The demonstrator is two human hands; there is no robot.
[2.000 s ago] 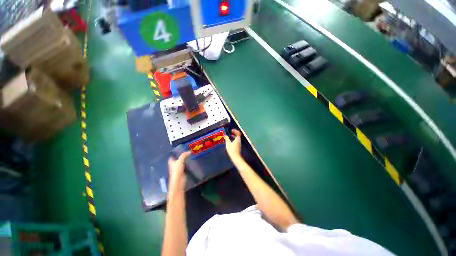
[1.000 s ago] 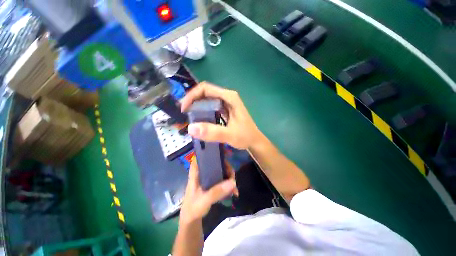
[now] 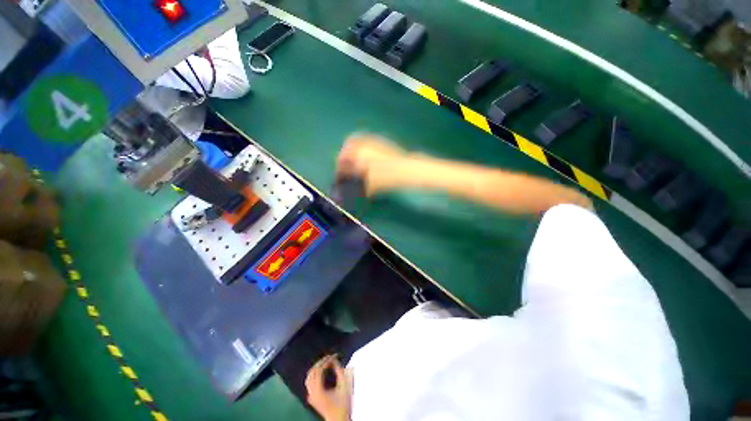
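My right hand (image 3: 362, 164) is blurred, stretched over the green surface beside the machine table. It holds a dark plastic housing (image 3: 350, 194), also blurred, below the fingers. My left hand (image 3: 329, 388) is low by my body with curled fingers; whether it holds anything is unclear. Another dark housing (image 3: 207, 184) stands tilted at the orange fixture (image 3: 247, 210) on the perforated plate (image 3: 221, 253). The grey press tool (image 3: 160, 164) is at its upper end. The blue start control (image 3: 288, 251) with yellow arrows is at the plate's front; neither hand touches it.
Several dark housings (image 3: 515, 102) lie along the green conveyor (image 3: 461, 49) beyond the yellow-black strip (image 3: 531, 150). The dark machine table (image 3: 222, 321) surrounds the plate. The press head (image 3: 66, 107) and control panel (image 3: 169, 29) are upper left. Cartons (image 3: 25, 279) stand at the left edge.
My hands left the start control and held a housing together. Now my right hand has carried it out over the green surface, and my left hand has dropped towards my body. The view has shifted right.
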